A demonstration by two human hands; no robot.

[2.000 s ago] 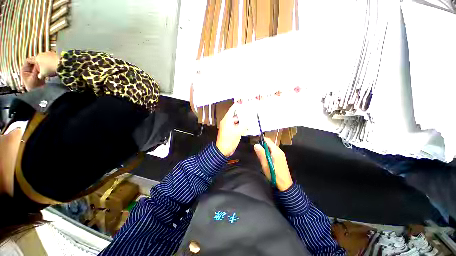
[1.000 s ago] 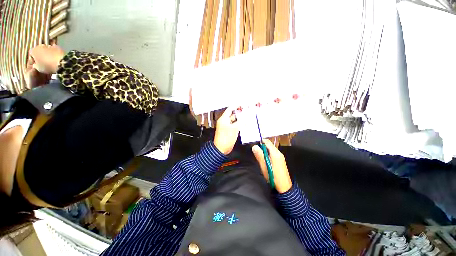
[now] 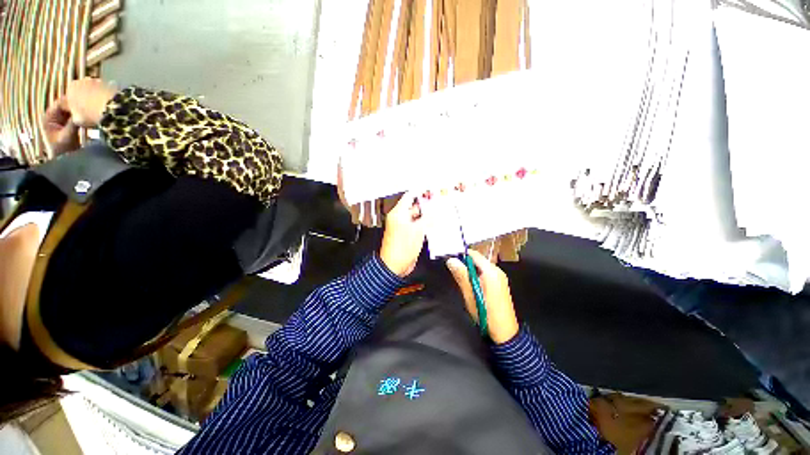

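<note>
A large white printed sheet (image 3: 391,164) with rows of red diamonds lies over brown leather strips (image 3: 462,53) at the table's near edge. My left hand (image 3: 402,235) grips the sheet's near edge, beside the leftmost diamond of the lower row. My right hand (image 3: 488,291) holds scissors with teal-green handles (image 3: 477,289). Their thin dark blades point away from me into the sheet's near edge, just right of my left hand. The blade tips are hard to make out against the bright sheet.
A coworker in a leopard-print sleeve (image 3: 191,138) is close on my left, hands by striped strips (image 3: 31,67). A grey work board (image 3: 213,71) lies beyond that arm. A bundle of pale strips (image 3: 635,151) lies at the right. A cardboard box (image 3: 209,351) is low at the left.
Both hands have moved slightly toward me since the earliest frame, with the sheet's lower diamond row. A further, fainter diamond row now shows on the sheet. The coworker's hands have shifted a little.
</note>
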